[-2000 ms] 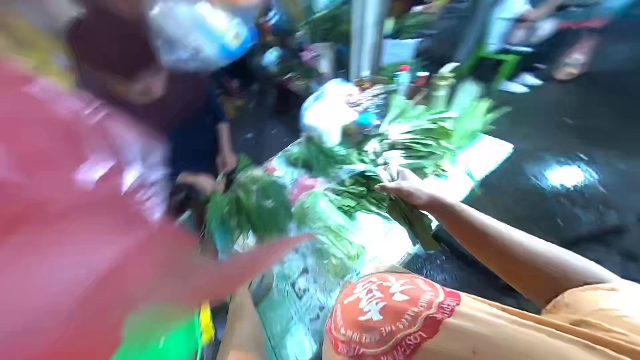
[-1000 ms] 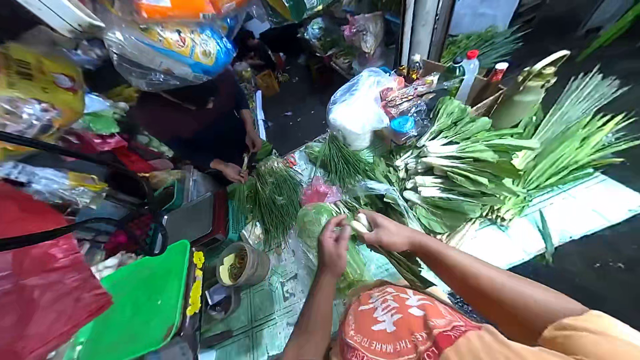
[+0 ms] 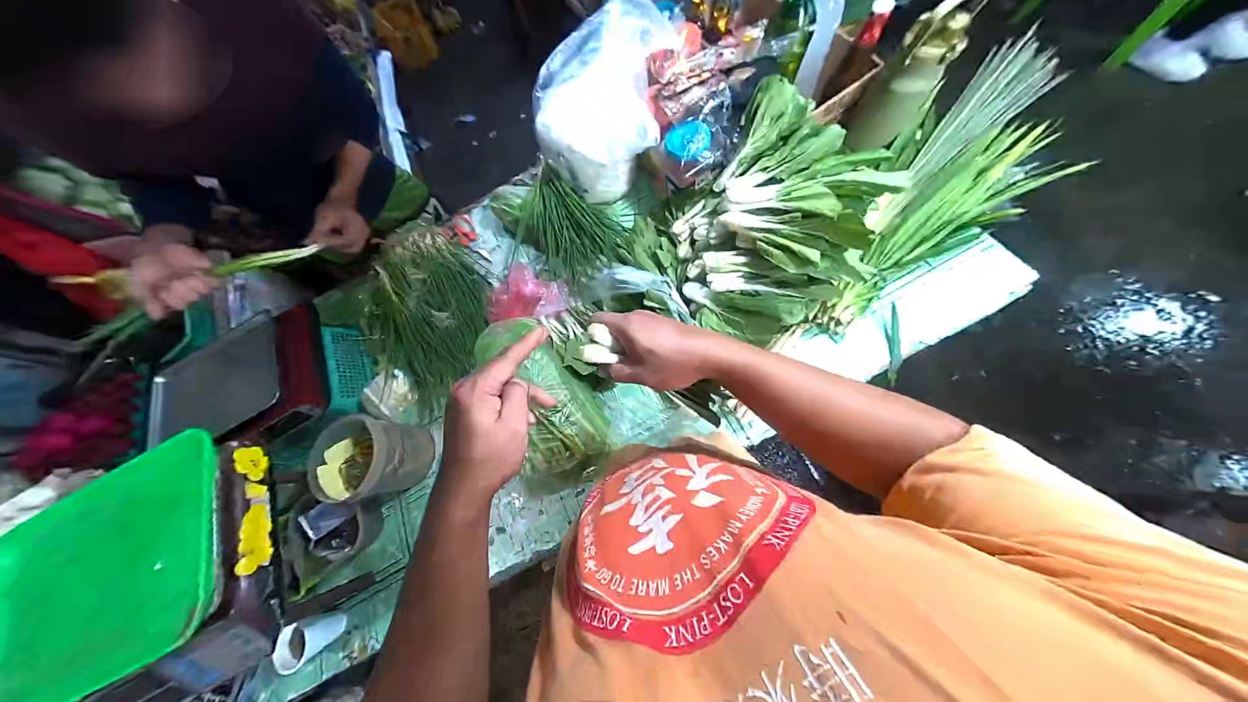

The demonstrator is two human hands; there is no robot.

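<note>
My right hand (image 3: 655,351) is closed around white-stemmed leafy greens (image 3: 599,345), their pale stem ends pointing left. Just left of them, my left hand (image 3: 495,414) has its index finger extended and nothing visible in its grasp; it is over the edge of a clear plastic bag of green vegetables (image 3: 561,429). A pink plastic bag (image 3: 526,292) lies beyond the hands. Thin green chives (image 3: 429,307) lie to the left, and more (image 3: 570,229) lie farther back. White-stemmed bok choy (image 3: 780,214) is heaped to the right, beside long green stalks (image 3: 975,175).
Across the table (image 3: 907,312), a person (image 3: 341,219) holds a green stalk. A green tray (image 3: 117,565), a weighing scale (image 3: 219,375), a plastic tub (image 3: 385,453) and a white cup (image 3: 307,641) are at left. A white plastic bag (image 3: 600,107) and a red-capped bottle (image 3: 875,24) stand at the back.
My left hand, beside the right one at the stems a second ago, is now apart from it to the left. The right hand still holds white stems. The view has moved closer to the table.
</note>
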